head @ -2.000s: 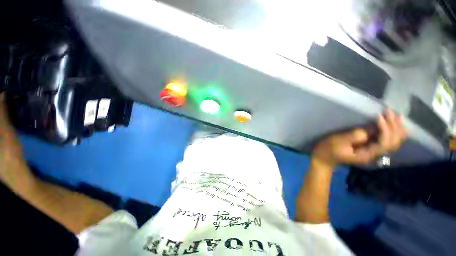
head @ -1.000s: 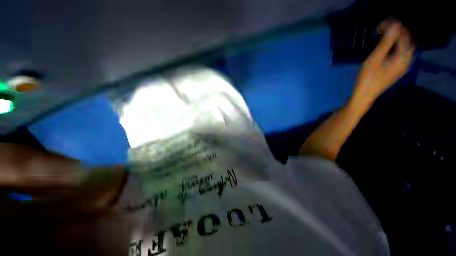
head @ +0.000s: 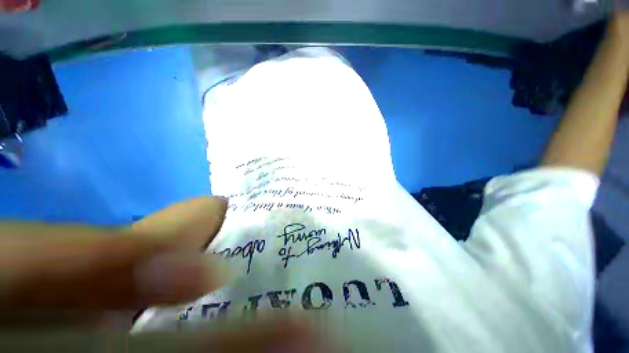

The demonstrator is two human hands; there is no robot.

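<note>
My left hand (head: 138, 269) is large, close to the camera and strongly blurred at the lower left, in front of my white printed shirt (head: 296, 131). Its fingers look partly spread. No held thing can be made out, and part of the hand is cut off by the left and bottom edges. My right forearm (head: 586, 117) rises along the right edge. My right hand is beyond the picture, so its hold is hidden. The grey machine front panel (head: 427, 14) crosses the top, with a green lower edge.
A red round button (head: 19, 5) is cut off at the top left corner. Dark, unclear things (head: 31, 96) stand at the left edge. Dark shapes (head: 552, 72) also lie at the right beside my forearm. Blue floor (head: 448, 124) shows on both sides of my body.
The view has swung down and become level. My left hand has moved in closer over my shirt. My right hand, seen earlier at the upper right, has left the picture.
</note>
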